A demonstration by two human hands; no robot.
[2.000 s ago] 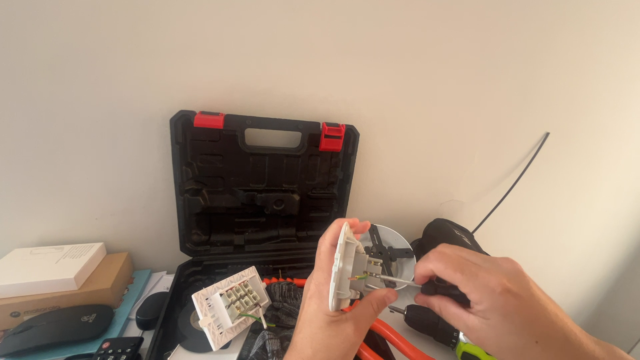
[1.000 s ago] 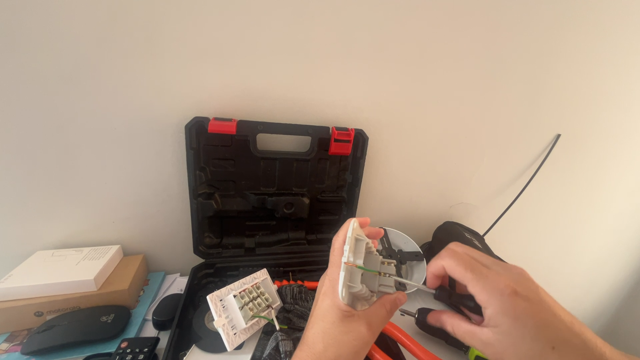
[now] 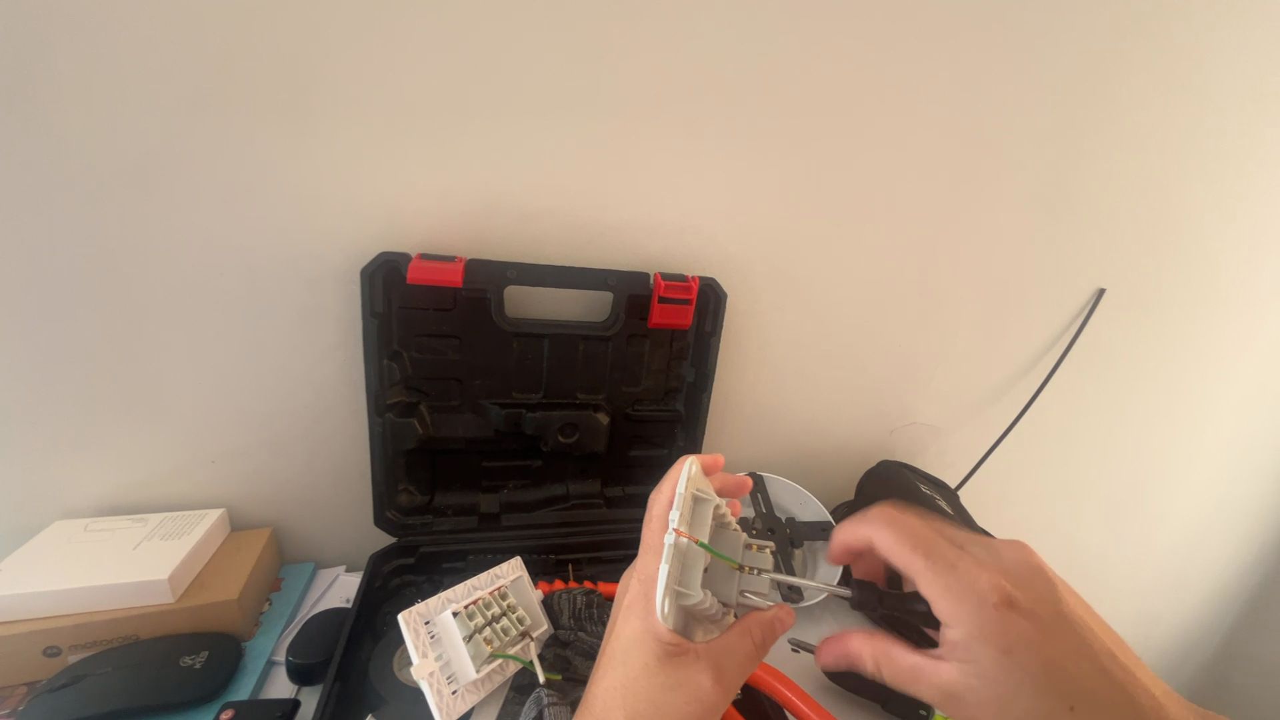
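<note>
My left hand (image 3: pixel 665 610) grips a white plastic electrical faceplate (image 3: pixel 683 550), held on edge with its back turned to the right. A short green-yellow wire (image 3: pixel 718 552) with a bare copper end runs across that back to a terminal. The metal shaft of a screwdriver (image 3: pixel 810 584) reaches the same terminal. At its black handle, my right hand (image 3: pixel 950 600) has thumb and fingers spread apart, blurred; whether a finger still touches the handle is hard to tell. A second white module with several terminals (image 3: pixel 480 635) and a green-yellow wire leans in the case, left of my left hand.
An open black tool case (image 3: pixel 540 400) with red latches stands against the wall. Orange handles (image 3: pixel 790 692), a round white piece with a black cross bracket (image 3: pixel 775 530) and a black bag (image 3: pixel 900 490) lie behind my hands. Boxes (image 3: pixel 110 560) and a computer mouse (image 3: pixel 140 675) are at left.
The fingers of my right hand have spread from around the screwdriver handle. The faceplate stays in my left hand, and the screwdriver tip remains at its back.
</note>
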